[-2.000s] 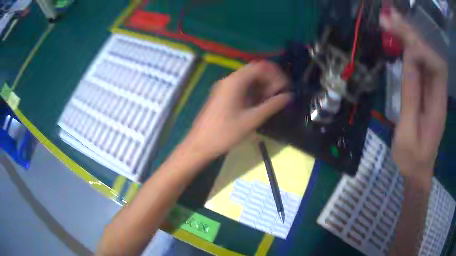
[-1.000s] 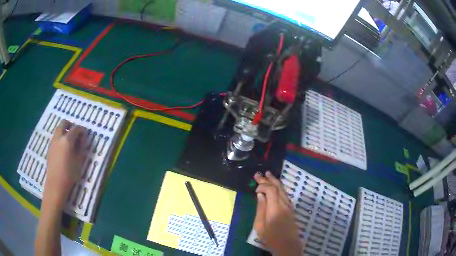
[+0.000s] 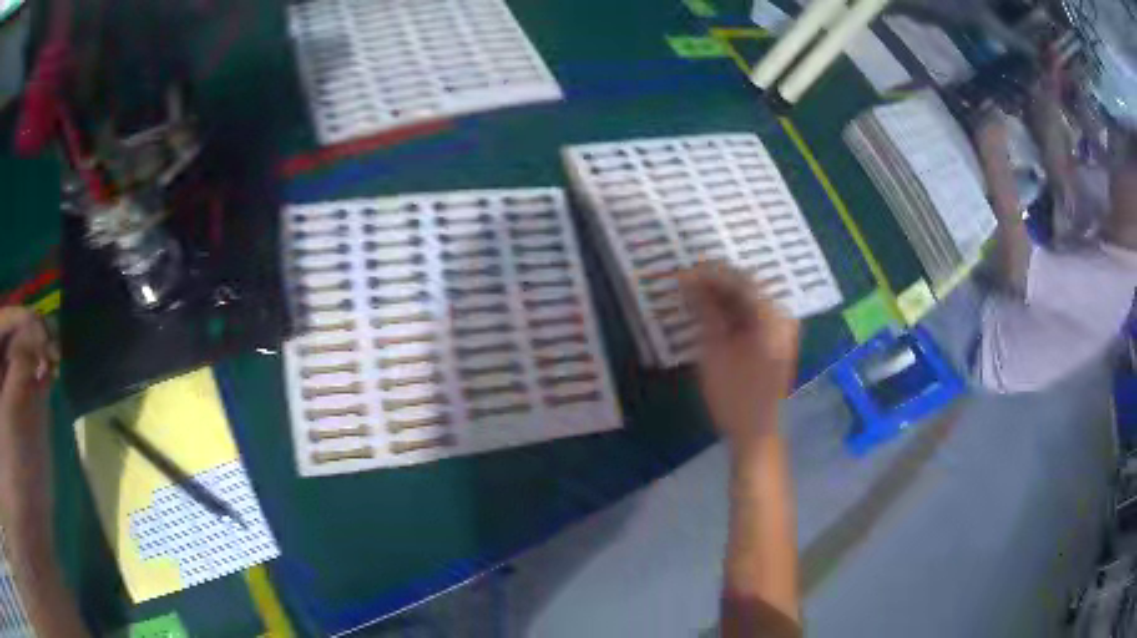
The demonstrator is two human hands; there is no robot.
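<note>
My right hand [image 3: 738,343] is over the right-hand component tray [image 3: 773,264], blurred, with its fingertips at the tray's lower middle; whether it holds a part cannot be seen. My left hand [image 3: 25,361] is at the left edge, partly cut off, fingers bent beside the black base plate; what it holds cannot be told. A second component tray [image 3: 430,430] with rows of dumbbell-shaped pockets lies between the right-hand tray and the test fixture [image 3: 137,237]. The fixture's red clamp handle [image 3: 45,106] stands at the upper left.
A rear tray [image 3: 430,119] lies behind. Yellow paper [image 3: 112,480] carries a pen [image 3: 175,470] and a label sheet [image 3: 206,530]. Stacked sheets [image 3: 929,175] stand at the upper right, beside another person [image 3: 1060,312]. A blue frame [image 3: 892,386] is beyond the bench edge.
The view has swung right, so the fixture now shows at the left. My right hand has moved from beside the fixture to the right-hand tray. My left hand has left the left tray.
</note>
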